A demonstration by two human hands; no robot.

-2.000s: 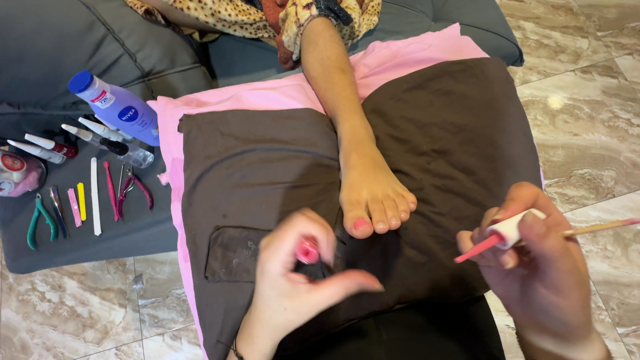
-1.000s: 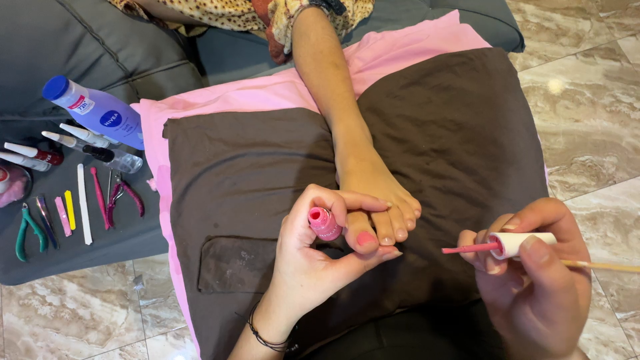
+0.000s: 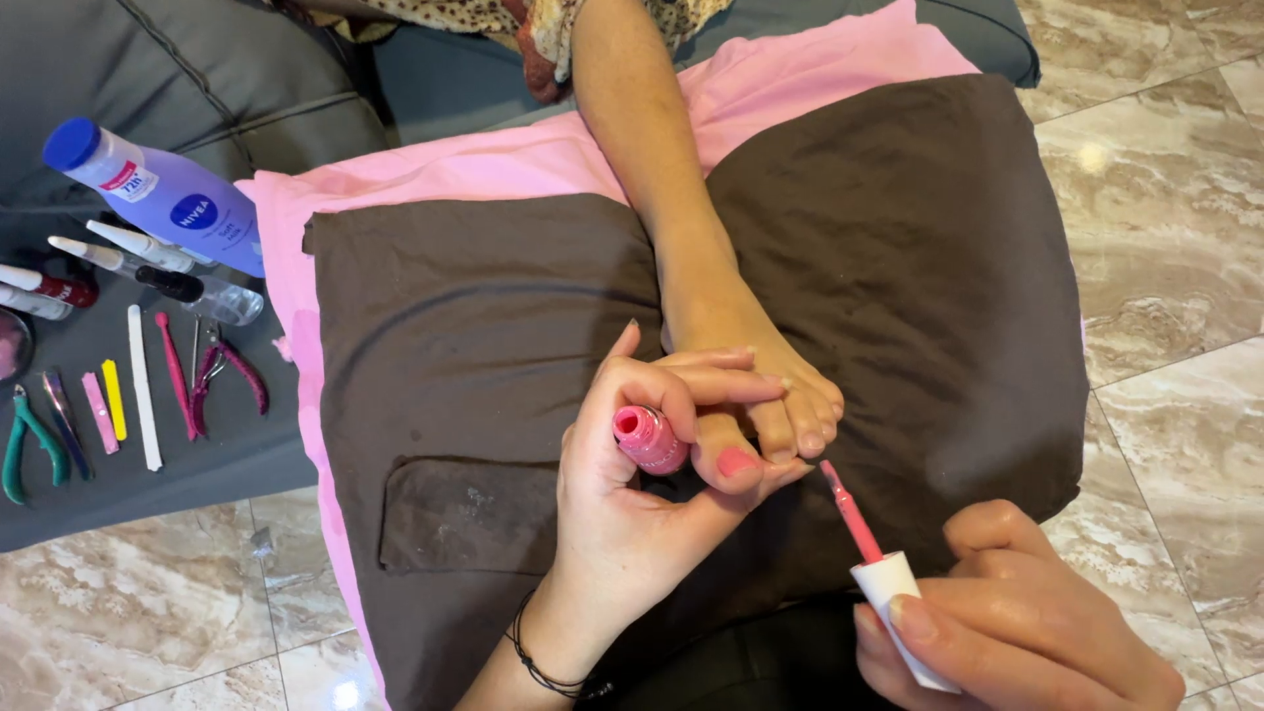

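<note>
Another person's bare foot point(image 3: 731, 316) rests on a brown cloth point(image 3: 474, 365), its big toenail point(image 3: 736, 461) coated pink. My left hand point(image 3: 642, 484) holds an uncapped bottle of pink nail polish point(image 3: 650, 439) in its curled fingers, while its other fingers and thumb touch the toes. In my right hand point(image 3: 1017, 612) is the white cap point(image 3: 899, 612) of a nail polish brush, held between thumb and fingers. The pink-coated brush point(image 3: 851, 513) points up and left, its tip just beside the smaller toes. Whether it touches a toe I cannot tell.
At the left, a grey padded seat point(image 3: 257, 479) holds a lotion bottle point(image 3: 168, 197), several polish bottles point(image 3: 59, 286), green-handled nippers point(image 3: 35, 444), magenta-handled nippers point(image 3: 222, 370), a white nail file point(image 3: 144, 385) and small tools. A pink cloth point(image 3: 296, 276) lies under the brown one. Marble-patterned floor point(image 3: 1175, 227) shows on both sides.
My left hand has moved onto the toes with the bottle in it. My right hand has brought the brush over to the toes. The wooden stick seen behind my right hand earlier no longer shows.
</note>
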